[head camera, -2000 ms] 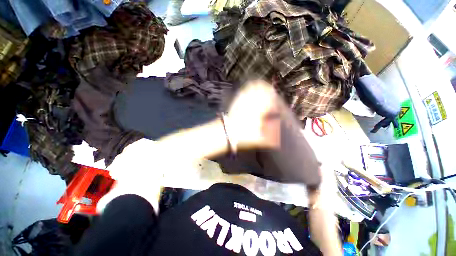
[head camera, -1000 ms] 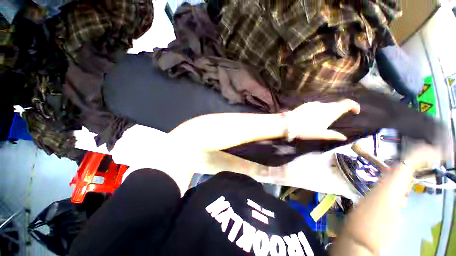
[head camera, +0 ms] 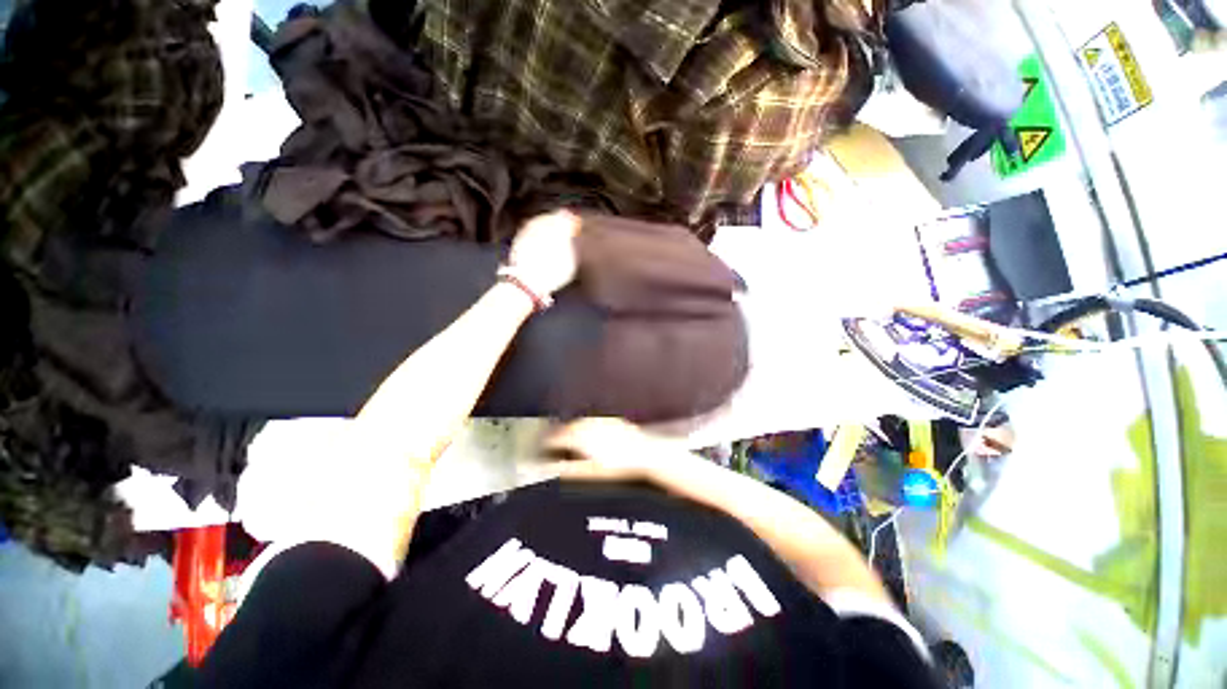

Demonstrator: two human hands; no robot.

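Observation:
A brown garment piece (head camera: 659, 316) lies over the right end of the dark padded board (head camera: 310, 323). My left hand (head camera: 545, 253) grips its edge on the board's far side. My right hand (head camera: 599, 447) is at its near edge, blurred; its fingers are hard to make out. The steam iron (head camera: 942, 350) rests on its side at the right, its tan handle up, not touched.
Plaid garments (head camera: 633, 101) and crumpled brown cloth (head camera: 390, 148) lie beyond the board. More dark plaid cloth (head camera: 94, 175) is at the left. Red scissors (head camera: 797, 205) and a dark boxy stand (head camera: 1002, 249) are at the right. A red stool (head camera: 199, 592) is at lower left.
The brown piece has moved from the air at the right onto the board's right end. Both hands have come back left with it.

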